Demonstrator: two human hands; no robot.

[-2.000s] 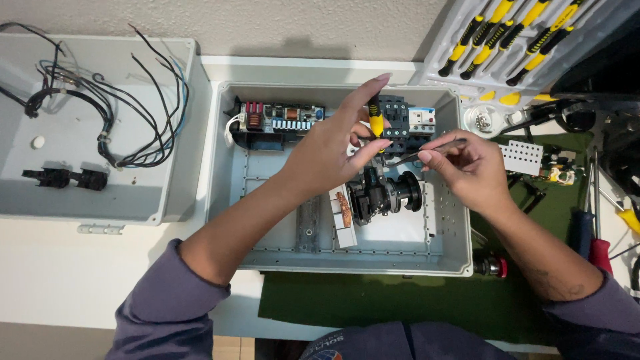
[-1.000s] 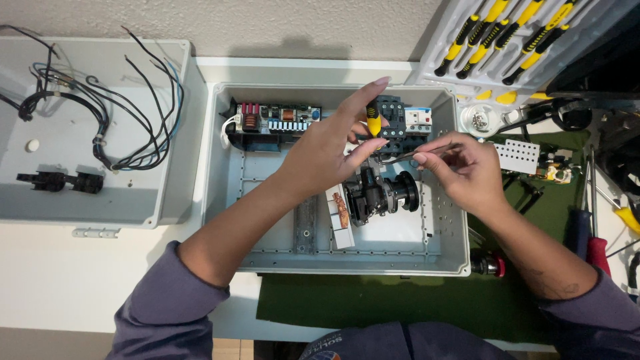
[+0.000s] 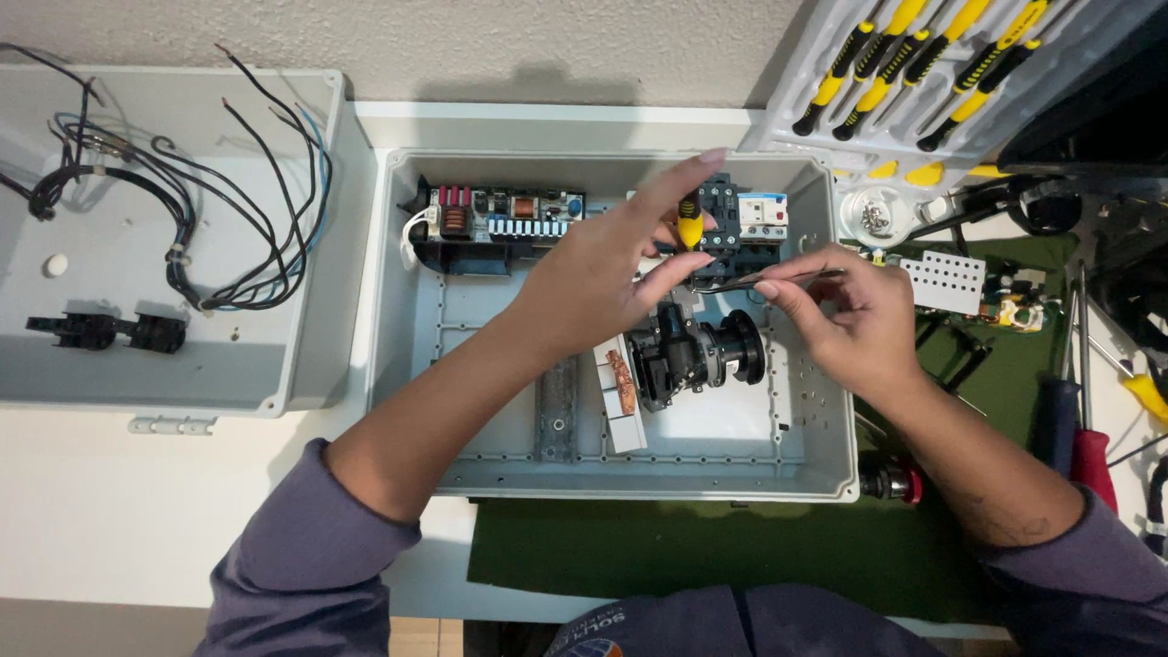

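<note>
My left hand holds a yellow and black precision screwdriver upright between its fingers, over a grey plastic enclosure. Metal tweezers are in my right hand, their tips near the screwdriver's lower end. Just below the tips lies a black lens assembly, beside a white block with a copper-coloured patch. Behind my hands are a black contactor and a white device with a blue edge. A circuit board stands at the enclosure's back left. The exact contact point is hidden.
Another grey box with bundled black wires stands at left. A screwdriver set in its tray and a dish of screws are at upper right. Red and blue handled screwdrivers lie right, by the green mat.
</note>
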